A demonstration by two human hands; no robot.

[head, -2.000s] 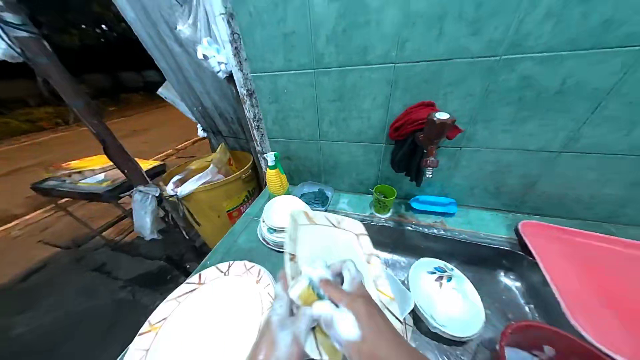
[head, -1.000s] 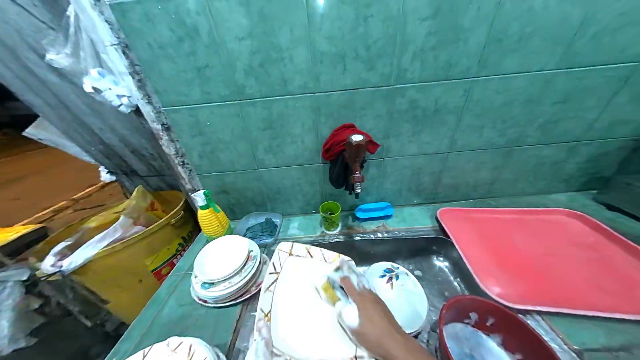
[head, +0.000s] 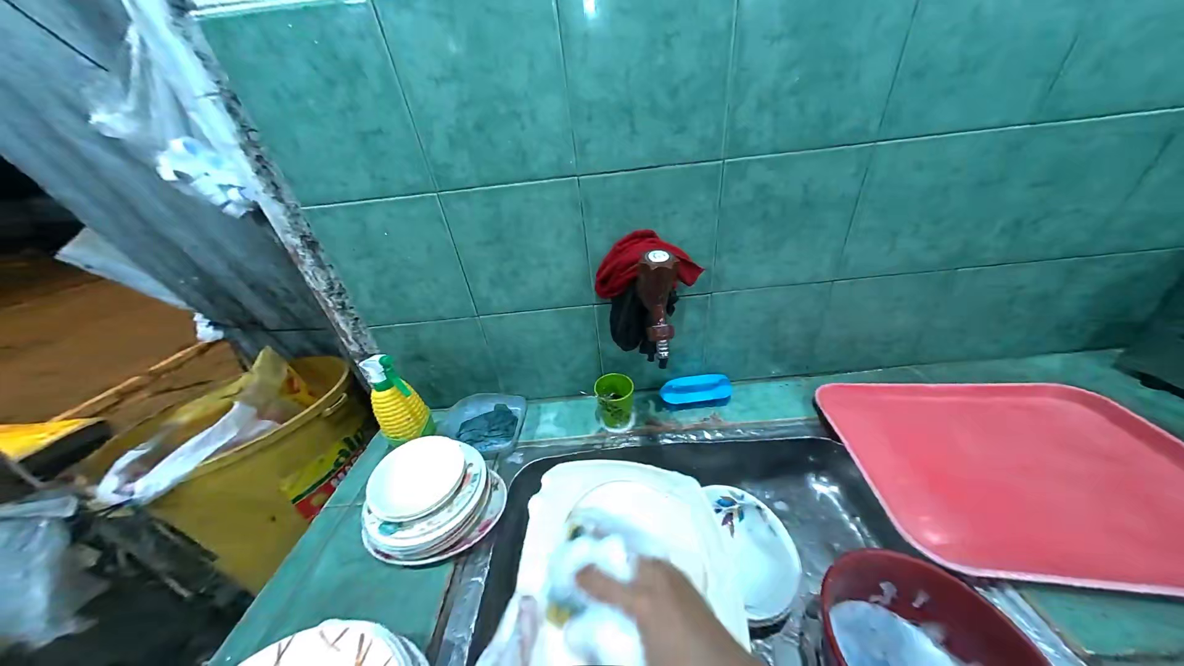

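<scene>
Over the sink [head: 814,462], my right hand [head: 647,601] presses a foamy sponge [head: 592,555] onto a large white plate [head: 638,476]. Suds cover the fingers and much of the sponge. My left hand [head: 523,634], soapy and partly cut off at the bottom edge, grips the plate's lower left side. Right of this plate, a white plate with a floral print [head: 754,555] lies in the sink. A stack of small plates [head: 425,499] stands on the counter to the left, and patterned plates [head: 338,647] lie at the bottom left.
A red tray [head: 1008,472] lies right of the sink, above a dark red basin [head: 925,601] with suds. Along the wall are a tap [head: 657,296] with cloths, a green cup [head: 615,402], a blue brush [head: 696,390], a plastic container [head: 486,421] and a yellow spray bottle [head: 398,402]. A yellow bin [head: 250,490] stands left.
The plate with a line pattern that was under my right hand one second ago is replaced there by a plain white one. More patterned plates now show at the bottom left.
</scene>
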